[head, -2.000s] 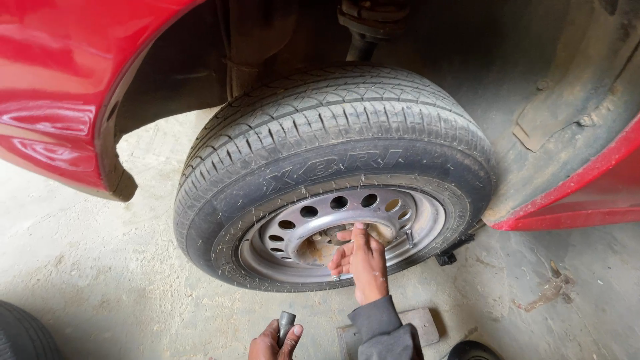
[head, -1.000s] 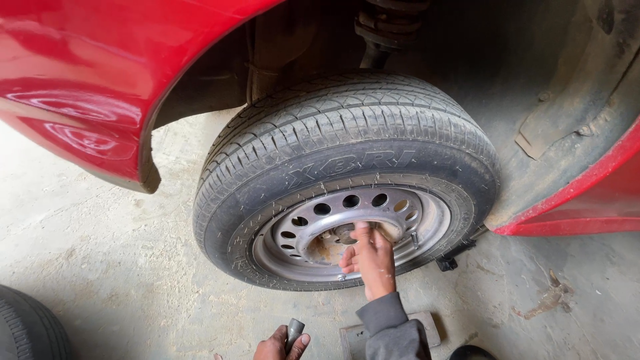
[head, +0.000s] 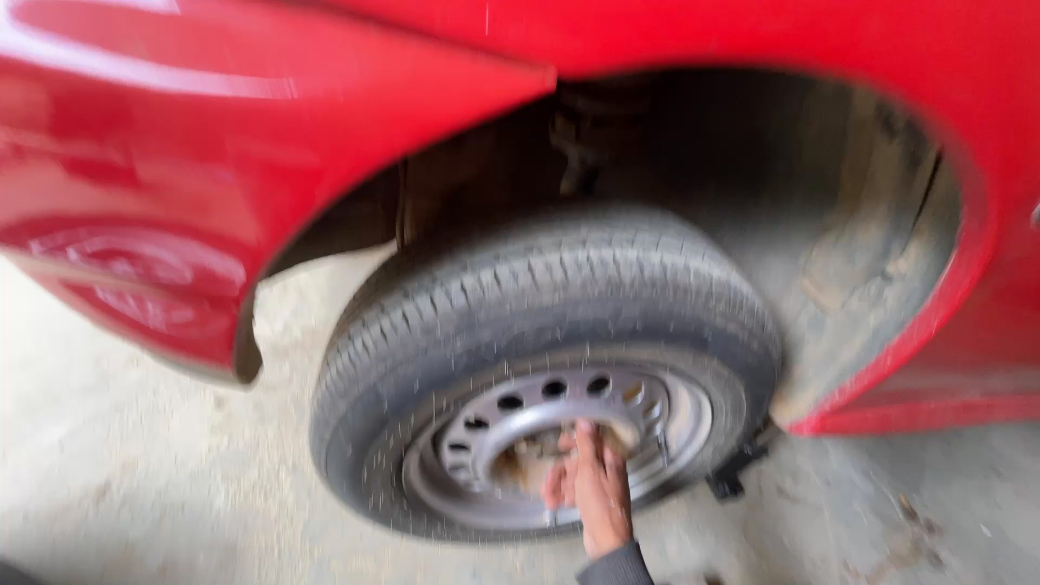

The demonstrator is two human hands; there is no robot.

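Observation:
My right hand (head: 591, 486), in a grey sleeve, reaches over the hub area of a silver steel wheel rim (head: 536, 414). Its fingertips are at the centre of the rim; whether they grip a nut or other small part is hidden by the hand and by blur. Around the rim sits a black rubber tire (head: 520, 325), under the wheel arch of a red car. My left hand is out of view.
The red car fender (head: 244, 122) curves over the wheel, its lower corner hanging at the left. A black metal part (head: 735, 471) lies by the tire's lower right side. Concrete floor (head: 122, 471) extends around the wheel.
The view has shifted upward, showing more of the red fender. My left hand, earlier holding a dark socket at the bottom, has left the frame. My right hand stays at the wheel's centre.

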